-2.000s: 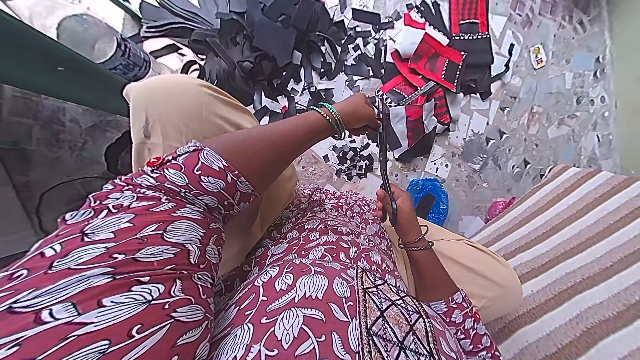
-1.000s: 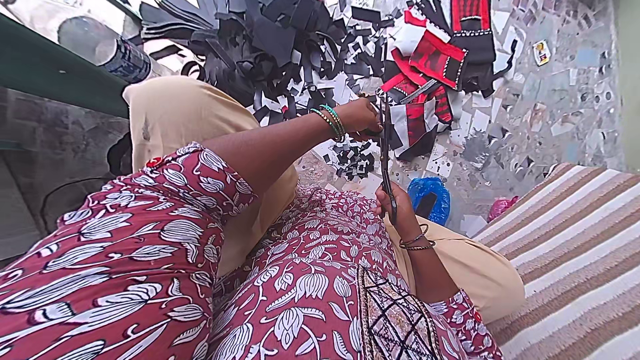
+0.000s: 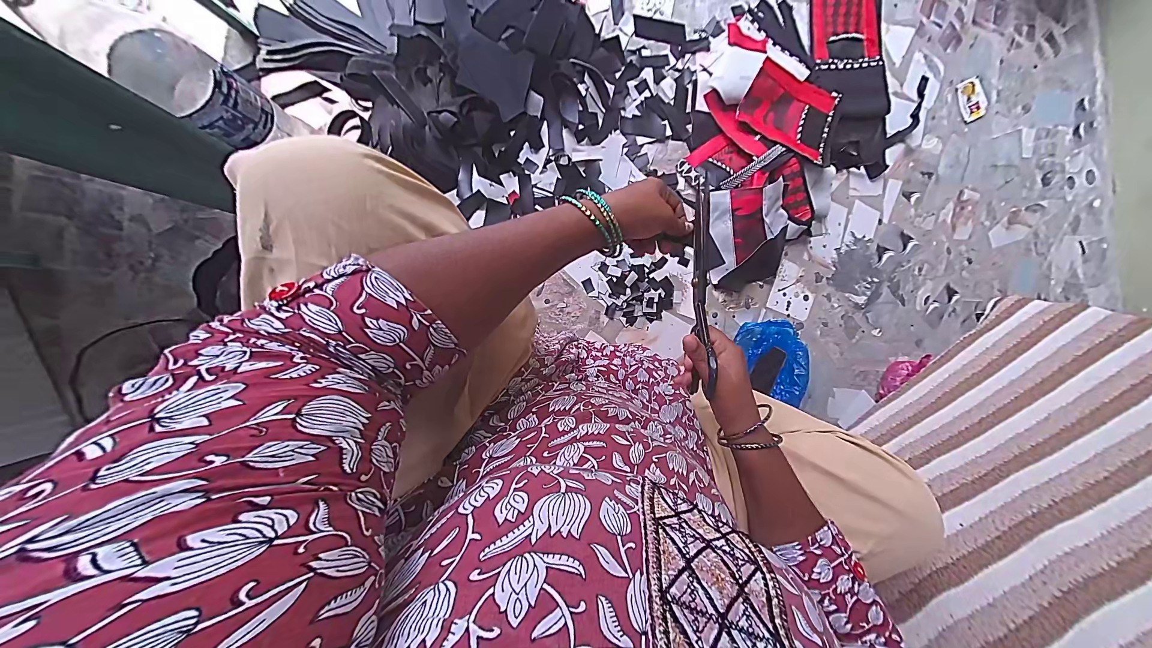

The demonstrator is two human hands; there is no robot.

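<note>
My right hand grips the handles of long dark scissors, whose blades point up the view, away from my lap. At the left of the blades, my left hand, with green bangles on the wrist, has its fingers pinched on a small dark piece of material that is mostly hidden. Just beyond the blades lie red and black fabric pieces with black-and-white trim. Below my left hand is a small heap of black and white cut bits on the floor. Whether the blades are apart is unclear.
A large pile of black material pieces lies ahead, with scraps around it. A blue plastic bag is by my right hand, with a striped mat at the right. A clear plastic bottle lies at the upper left.
</note>
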